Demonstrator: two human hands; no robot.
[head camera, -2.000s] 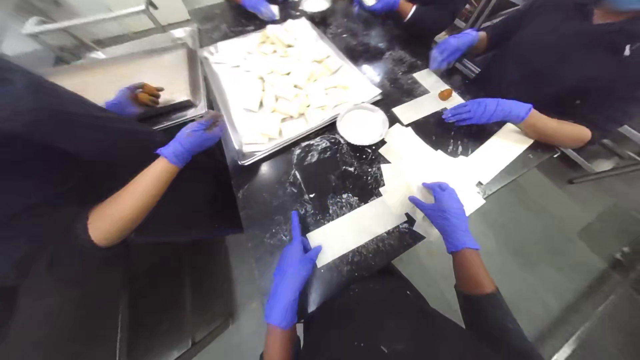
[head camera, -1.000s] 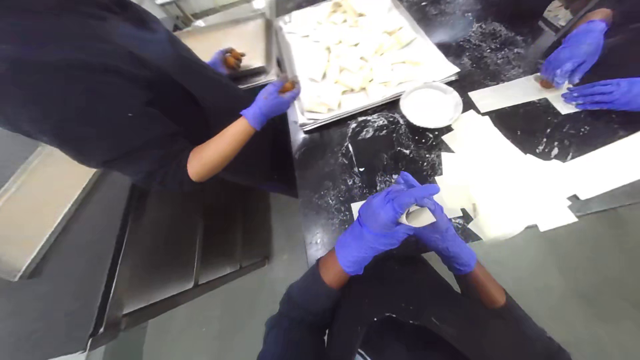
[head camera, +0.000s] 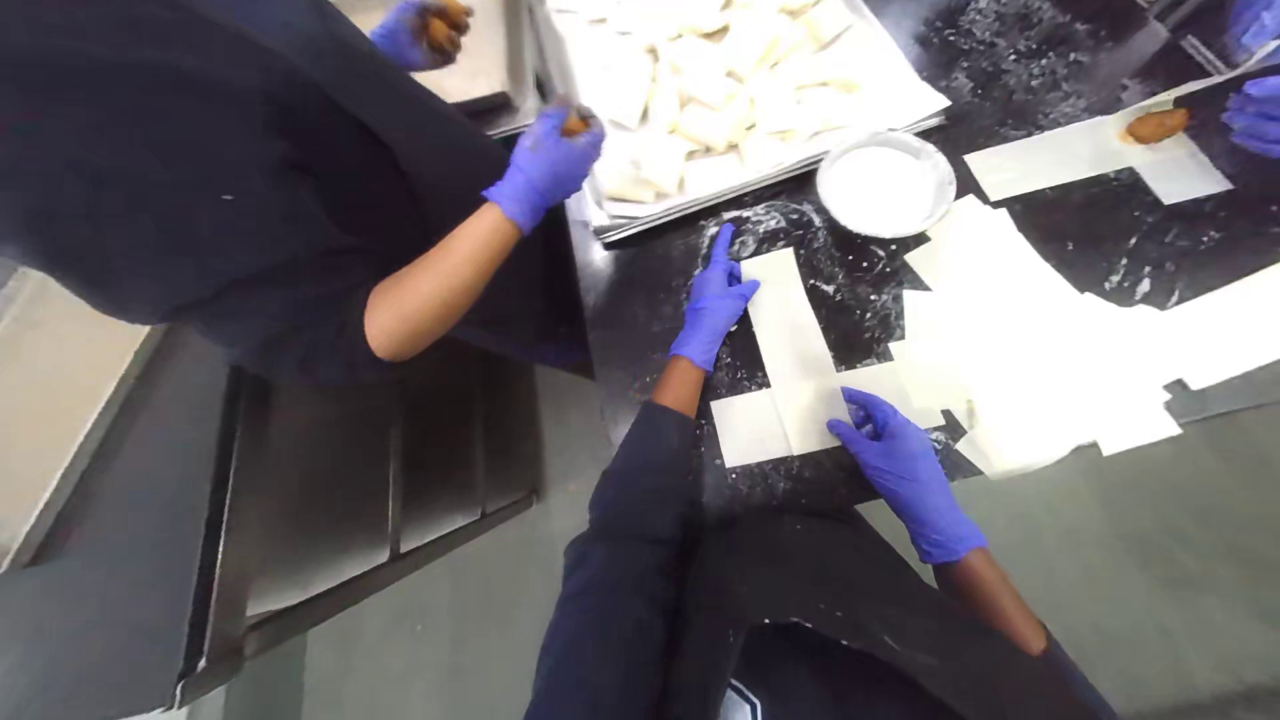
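Both my hands wear blue gloves. My left hand touches the upper left edge of a pale dough strip, index finger stretched out and fingers apart. That strip crosses another pale strip lying sideways beneath it. At the crossing, the thumb and fingertips of my right hand are at the strip's lower right edge; whether they pinch it cannot be told. Right of my hands, many overlapping dough sheets lie on the dark, floured table.
A bowl of white powder stands beyond the strips, beside a lined tray of folded dough pieces. At left, a co-worker's gloved hand holds brown filling. At right, another gloved hand is near crossed strips with brown filling.
My hands were together around a rolled or folded pale piece one second ago; now they are apart at a flat upright strip laid across another. The view has shifted.
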